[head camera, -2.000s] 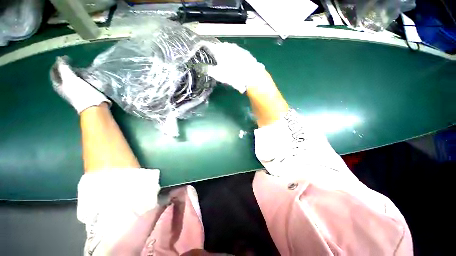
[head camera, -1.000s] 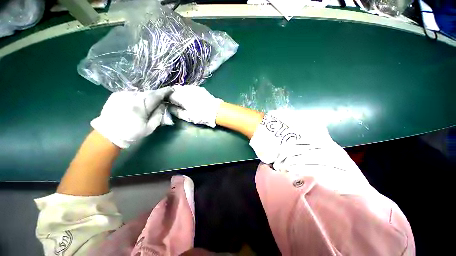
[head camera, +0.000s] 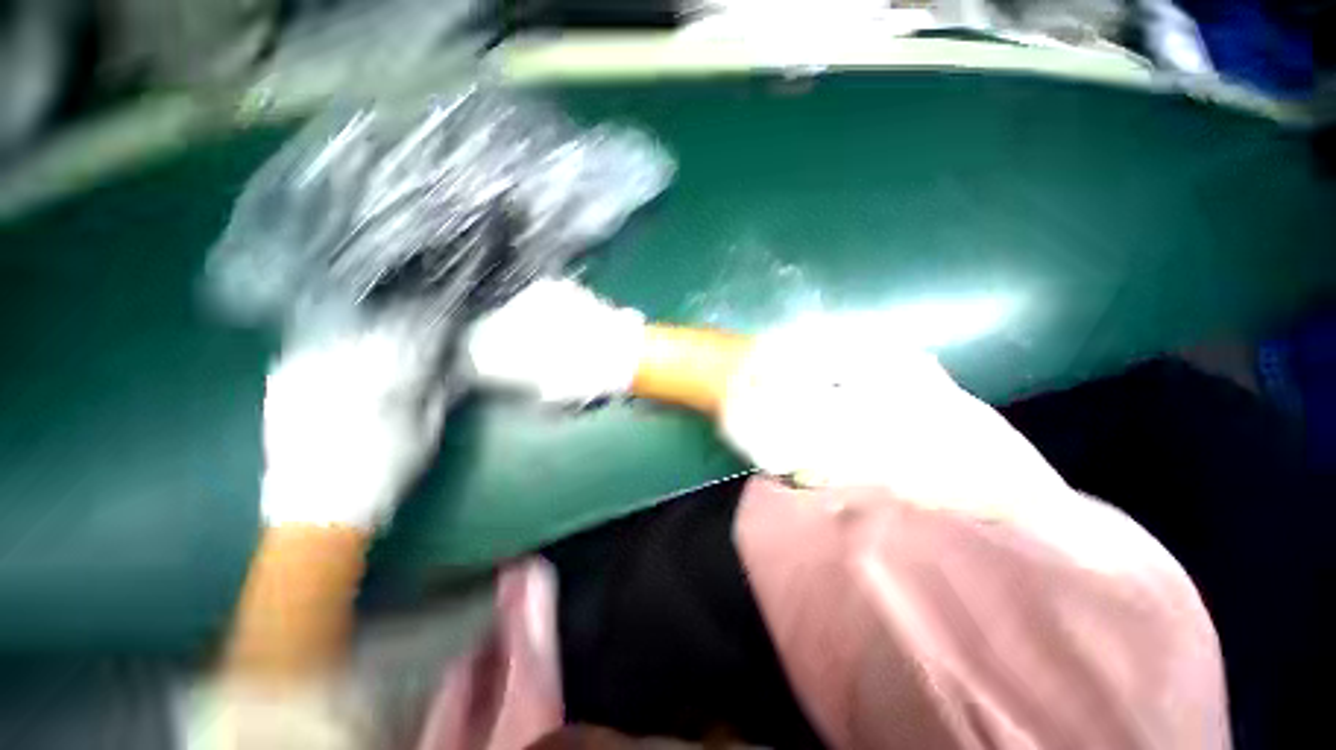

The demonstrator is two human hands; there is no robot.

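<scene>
A clear plastic bag (head camera: 615, 169) lies on the green surface in the upper left, blurred. A tangled heap of silver-white and dark cables (head camera: 425, 198) shows in it. My left hand (head camera: 349, 410), in a white glove, is at the bag's near left edge. My right hand (head camera: 554, 340), also gloved, is at the near edge of the bag, just right of my left hand. The fingertips of both hands are blurred or hidden, so their grip is unclear.
The green surface (head camera: 908, 191) has a pale raised edge (head camera: 821, 56) along the back. Small whitish flecks (head camera: 755, 286) lie right of the bag. Blurred white and dark items stand behind the edge. Blue material (head camera: 1260, 44) shows at the far right.
The bag was first handled with my hands apart at its sides. My hands then came together at its near edge. Now my left hand points more forward, slightly apart from my right hand, and the view is blurred.
</scene>
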